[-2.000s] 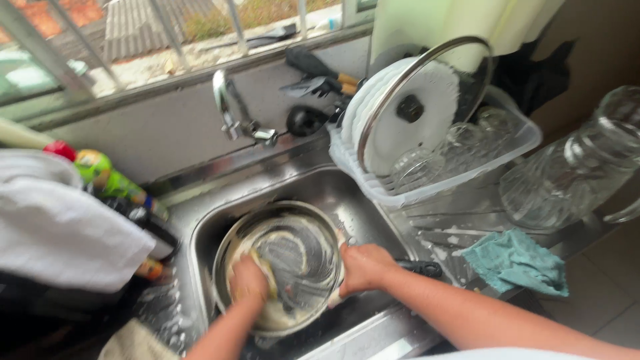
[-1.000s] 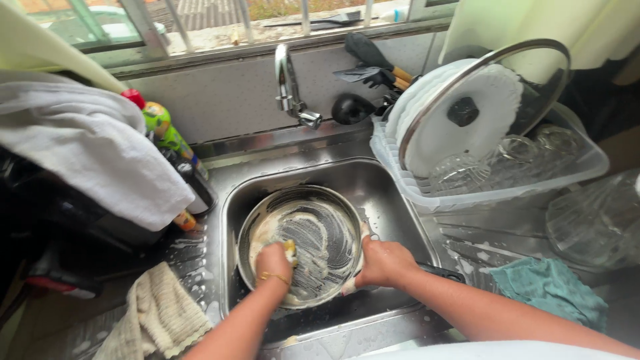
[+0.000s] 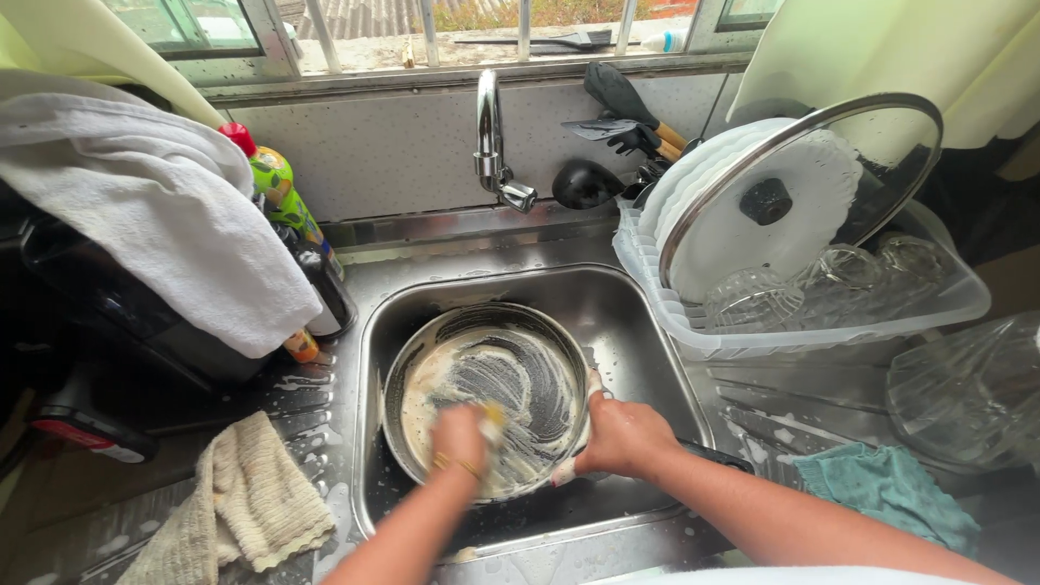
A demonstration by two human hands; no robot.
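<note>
A round dark frying pan (image 3: 520, 382), its inside smeared with suds, lies in the stainless steel sink basin (image 3: 650, 357). My left hand (image 3: 461, 443), blurred, presses a yellowish sponge (image 3: 492, 421) against the lower left of the pan's inside. Around the pan's right rim my right hand (image 3: 621, 435) is closed, with foam on its fingers. The pan's black handle (image 3: 719, 457) shows beyond my right wrist, pointing right. Above the basin stands a chrome faucet (image 3: 489, 138); no water is seen running from it.
At the right, a plastic dish rack (image 3: 845, 337) holds white plates, a glass lid (image 3: 764, 203) and glasses, near a glass pitcher (image 3: 967, 390) and a teal cloth (image 3: 890, 491). Bottles (image 3: 280, 187), a white towel (image 3: 154, 203) and a beige cloth (image 3: 252, 496) are left.
My left hand has shifted with the sponge over the pan's inside, while my right hand stays at the right rim. The view has swung since the earliest frame.
</note>
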